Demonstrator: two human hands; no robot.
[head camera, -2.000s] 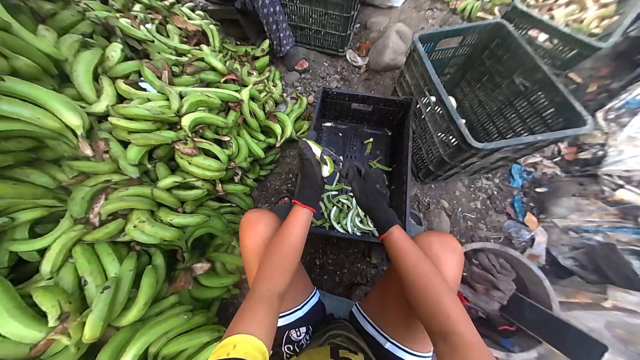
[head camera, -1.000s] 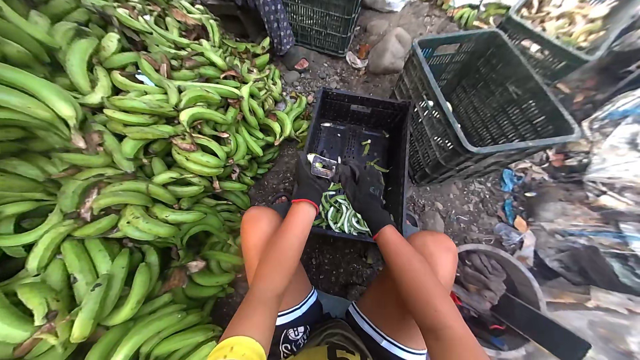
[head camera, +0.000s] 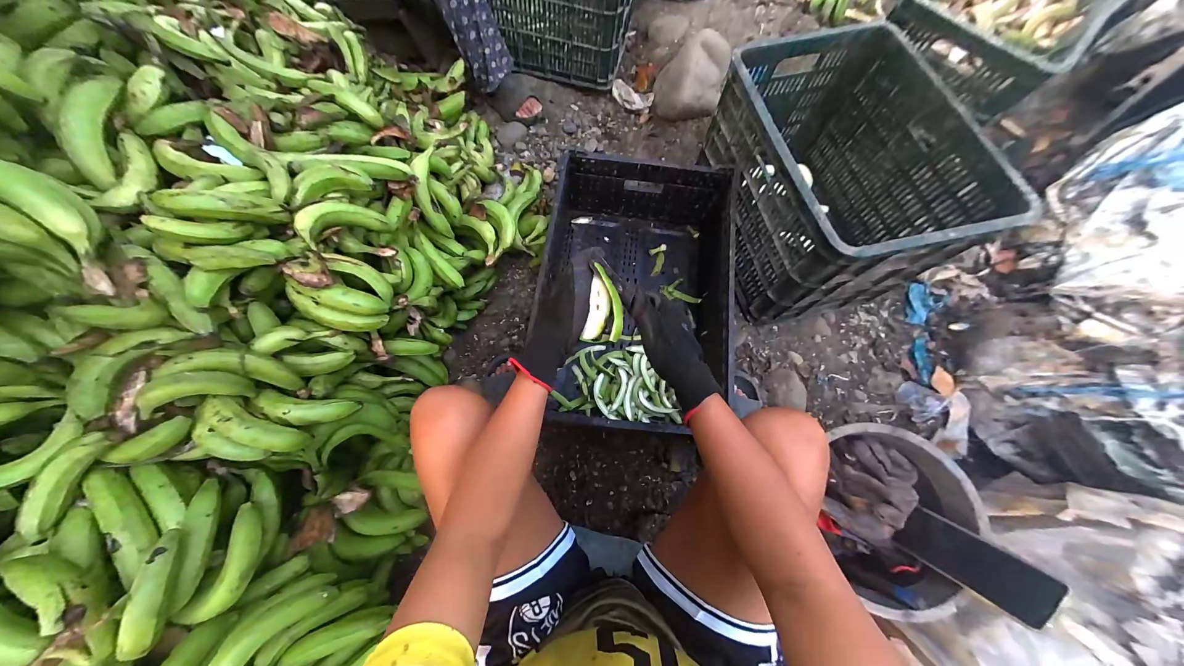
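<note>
Over a black plastic crate (head camera: 645, 169), my left hand (head camera: 561, 310), in a dark glove with a red cuff, holds a partly peeled green plantain (head camera: 598, 308). Its pale flesh shows, and a strip of green peel (head camera: 611, 296) stands out along its right side. My right hand (head camera: 668, 335), also dark-gloved, is just right of the strip, its fingers bent; whether it holds a tool is hidden. Cut green peels (head camera: 631, 381) lie heaped in the near end of the crate, and a few scraps (head camera: 678, 293) lie farther up.
Unpeeled green plantains (head camera: 240, 388) are piled at the left. A tall green plastic crate (head camera: 846, 242) with pale pieces inside stands at the right, near a stone (head camera: 692, 76). By my right knee is a bucket (head camera: 969, 499) holding dark gloves (head camera: 868, 486) and a flat dark object (head camera: 980, 564).
The plantain in my left hand now shows a long pale face with a peel strip lifted beside it; one second ago it was mostly hidden between my hands.
</note>
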